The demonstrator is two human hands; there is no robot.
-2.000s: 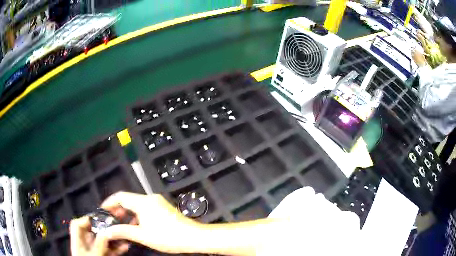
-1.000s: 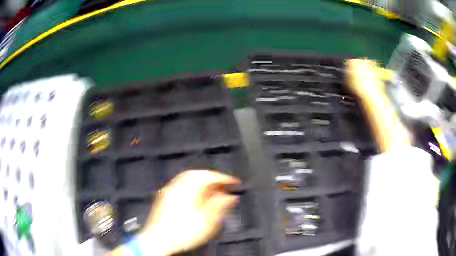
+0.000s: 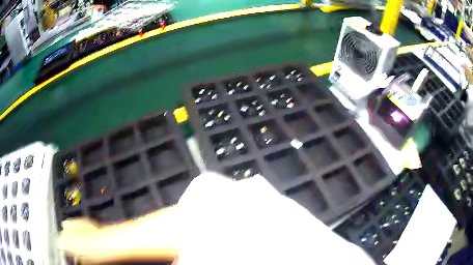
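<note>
My right hand (image 3: 83, 239), blurred, reaches from a white sleeve across the lower part of the left black tray (image 3: 115, 174), beside the white tray. Its fingers point left and what they hold, if anything, cannot be told. Two round housings with yellow inside (image 3: 72, 196) sit in that tray's left column. The right black tray (image 3: 251, 171) holds several dark round units with small white marks (image 3: 252, 107) in its back and left pockets. The sleeve hides part of both trays. My left hand is out of view.
A white tray of round discs (image 3: 21, 211) stands at the left edge. A white fan box (image 3: 358, 54) and a small purple-lit device (image 3: 395, 115) stand right of the trays. A white sheet (image 3: 422, 227) lies over another dark tray at lower right.
My right hand has moved from the back right of the right tray to the lower left. My left hand has left the view. The back row's fourth pocket, empty two seconds ago, now holds a unit.
</note>
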